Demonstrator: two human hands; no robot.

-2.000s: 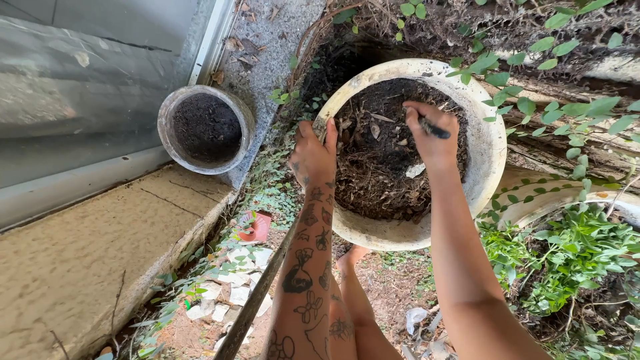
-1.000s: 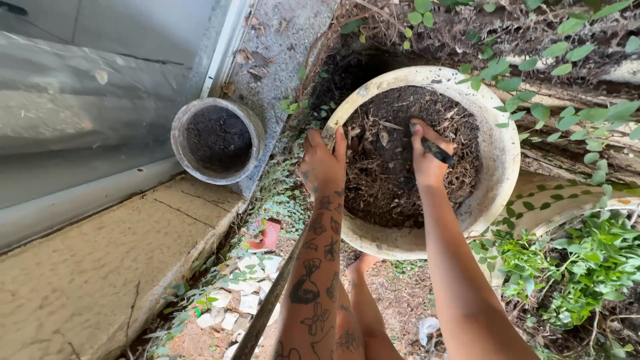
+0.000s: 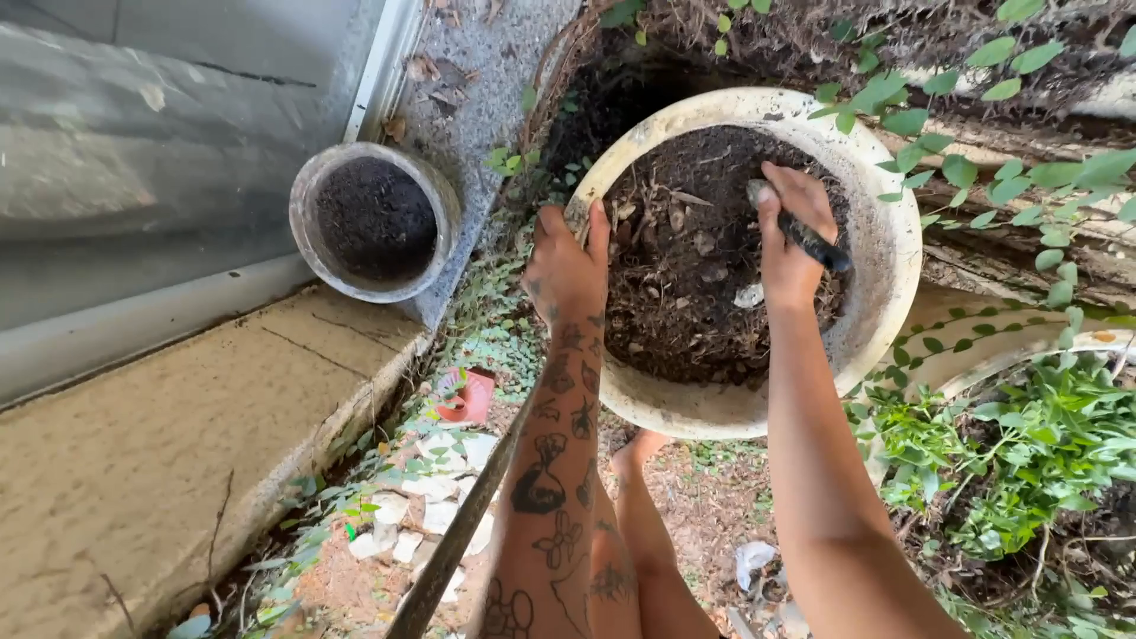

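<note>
A large cream planter [image 3: 887, 293] holds dark soil [image 3: 692, 319] mixed with dry leaves, roots and a pale chip [image 3: 748, 295]. My left hand [image 3: 568, 266] grips the planter's left rim, thumb and fingers over its edge. Within the planter, at the right of the soil, my right hand [image 3: 799, 235] is closed around a small hand tool with a black handle [image 3: 818, 247]; its working end is hard to make out against the soil. A smaller grey pot [image 3: 448, 209] with dark soil stands to the left on a stone ledge.
A long wooden pole [image 3: 457, 524] slants beside my left forearm. Broken white pieces [image 3: 435, 488] and a reddish plastic piece [image 3: 469, 397] lie on the ground. Leafy vines [image 3: 1012, 177] reach over the planter's right rim, and a bushy green plant [image 3: 1047, 453] grows at lower right.
My right hand has shifted about over the soil with the tool in it. The left hand stays on the rim. The pale chip, hidden a second ago, shows again.
</note>
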